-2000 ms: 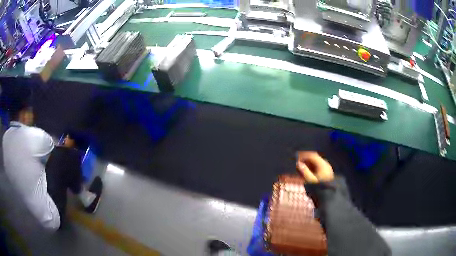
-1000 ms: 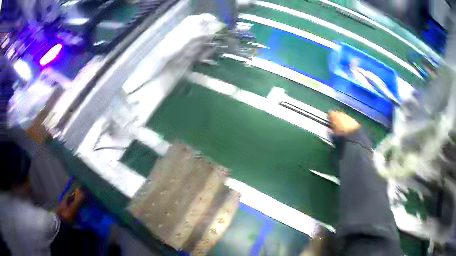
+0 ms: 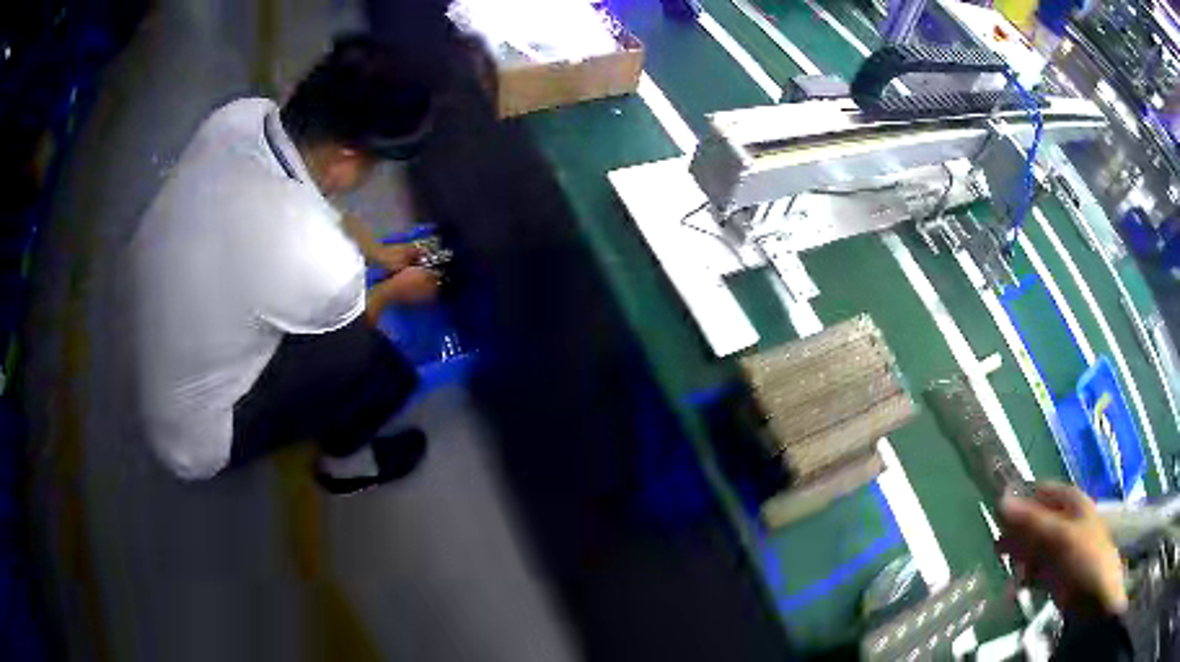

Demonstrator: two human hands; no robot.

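My right hand (image 3: 1068,543), in a dark sleeve at the lower right of the head view, holds one end of a narrow grey-brown strip part (image 3: 973,433). The strip slants up and left from my fingers, over the green bench. A stack of strips (image 3: 835,395) lies left of it near the bench edge, with small marks on the strips. Another group of strips (image 3: 925,623) with marks shows at the bottom edge, partly cut off. My left hand is not in view.
A person (image 3: 246,285) in a white shirt crouches at left, hands over a blue bin (image 3: 447,369) on the floor. A cardboard box (image 3: 569,84) sits on the bench edge. A white linear machine arm (image 3: 828,142) spans the bench. A small blue bin (image 3: 1115,427) stands at right.
The view has swung left, showing the crouching person fully. My right hand has moved from the white rail to the lower right and now holds a strip clearly. The stack sits farther right in view.
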